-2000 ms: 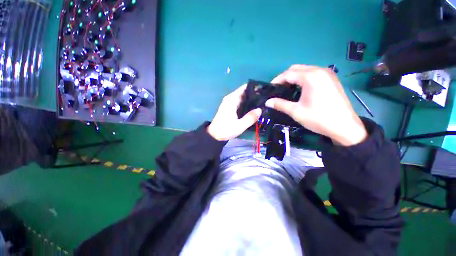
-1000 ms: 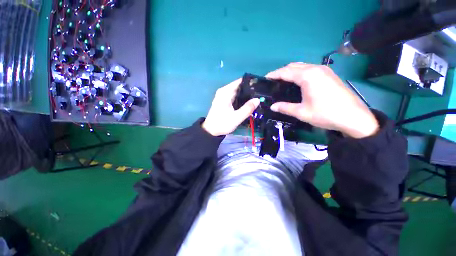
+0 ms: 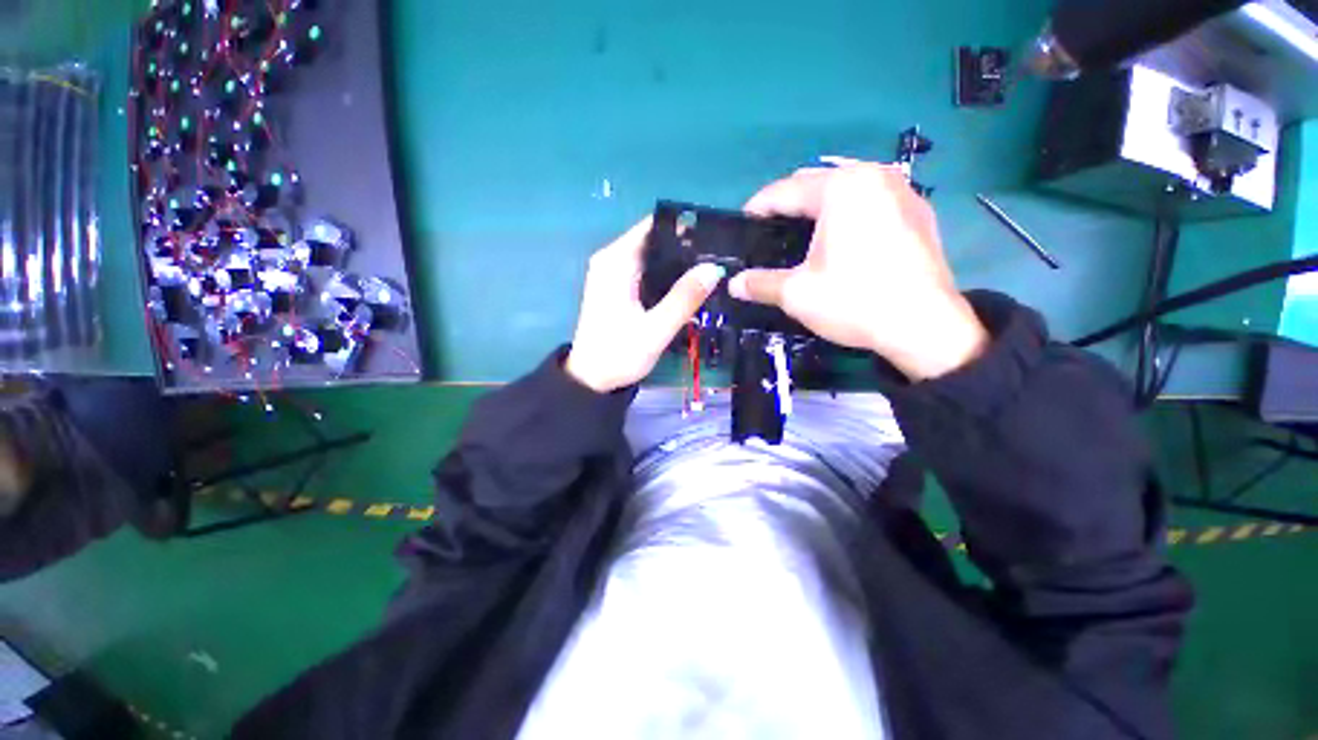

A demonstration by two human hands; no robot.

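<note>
A black chassis (image 3: 703, 249) is held level over the bench's front edge, just above my lap. Red wires and a white lead hang from its lower side, and a black part of it reaches down toward my lap. My left hand (image 3: 622, 311) grips its left end, thumb on the top face near a small green spot. My right hand (image 3: 864, 268) grips its right end, thumb on the face and fingers over the far edge; they hide that end. Both hands are bare.
A black tray (image 3: 379, 217) of wired motors lies on the bench at left, beside clear blister trays (image 3: 44, 231). A power screwdriver (image 3: 1113, 36) hangs at upper right near a small black block (image 3: 981, 77). A thin rod (image 3: 1018, 233) and a white-fronted screw feeder (image 3: 1156, 138) are at right.
Both hands and the chassis have shifted slightly left in the view. The hanging screwdriver has swung up and away, showing the black block again. The grip looks much the same.
</note>
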